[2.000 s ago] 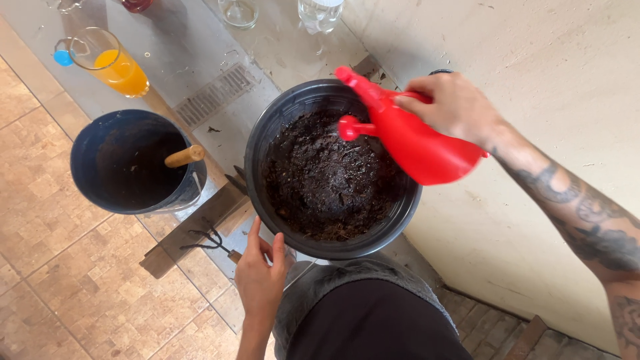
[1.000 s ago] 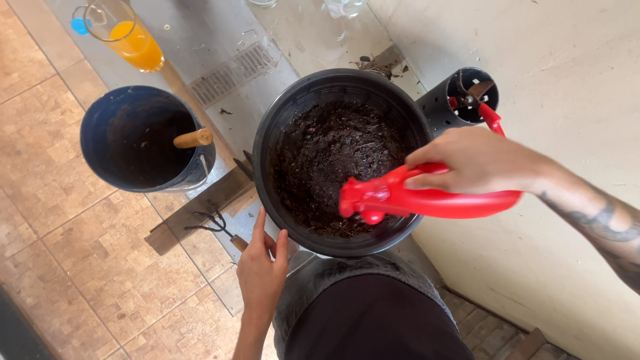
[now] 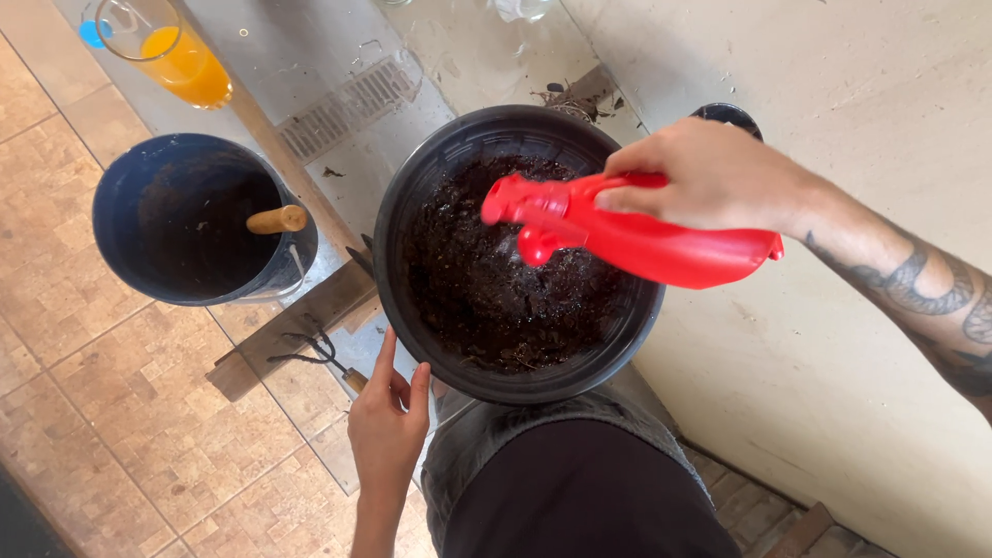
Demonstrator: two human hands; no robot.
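A round black plastic pot [image 3: 519,387] holds dark, wet soil [image 3: 496,287] in the middle of the view. Above the soil, my right hand [image 3: 697,178] grips a red plastic watering can [image 3: 666,248] by its handle, with the round-tipped spout over the pot. Water seems to glisten on the soil under the spout. My left hand [image 3: 391,411] rests its fingertips against the pot's lower left rim. Just left of that hand lies a small hand cultivator [image 3: 322,353] with dark tines and a wooden handle.
A dark blue bucket [image 3: 120,256] with a wooden-handled tool [image 3: 277,220] in it stands at left. Behind are a glass of orange drink [image 3: 186,70], a drain grate [image 3: 349,108] and dry roots [image 3: 577,105]. A black container [image 3: 728,116] is partly hidden behind my right hand, near the wall.
My right hand has moved the watering can from the pot's upper right to lower over the soil, then somewhat back up. My left hand stays at the rim.
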